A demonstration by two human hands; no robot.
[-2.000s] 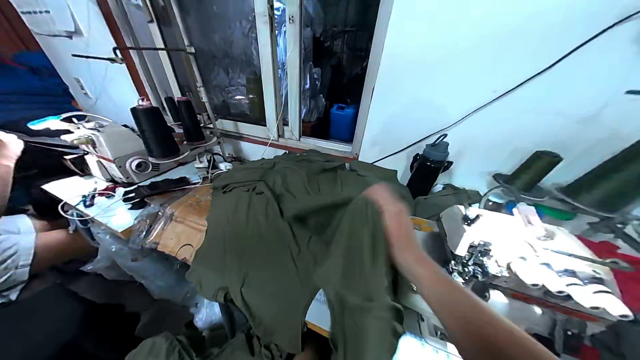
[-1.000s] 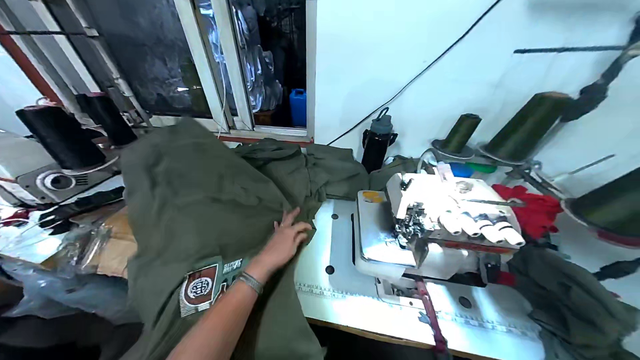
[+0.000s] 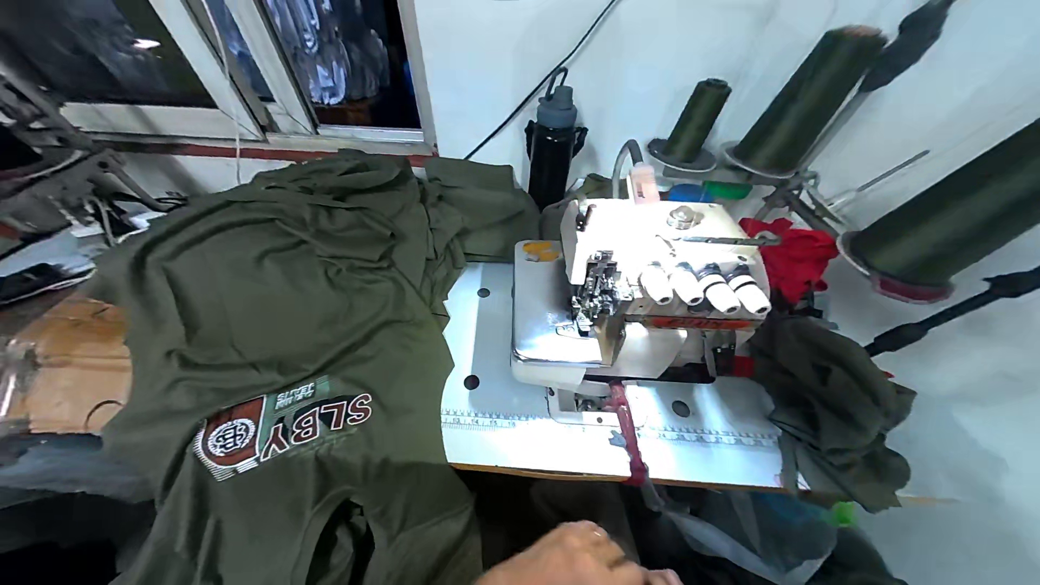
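Observation:
At the bottom edge is a hand, seemingly my left hand (image 3: 573, 556), with its fingers bent toward the right; whether it holds anything is cut off by the frame. My right hand does not show. Left of the hand, an olive-green garment (image 3: 284, 309) lies spread over the table, bearing a printed patch (image 3: 280, 426) with writing, upside down to me. Right of the garment stands a white overlock sewing machine (image 3: 666, 252) with a metal side plate (image 3: 552, 313) and several white tension knobs. A dark red strip (image 3: 627, 435) hangs over the table's front edge below the machine.
Behind the machine stand a black bottle (image 3: 552, 146) and green thread cones (image 3: 699, 122). Red cloth (image 3: 792, 256) and a dark green cloth bundle (image 3: 837, 398) are at the right. A window frame (image 3: 366, 134) borders the back; a brown board (image 3: 77, 357) lies left.
The garment, lifted in the earlier frames, now lies lower and flatter on the table. The hand resting on it one second ago is off it. The view has turned right.

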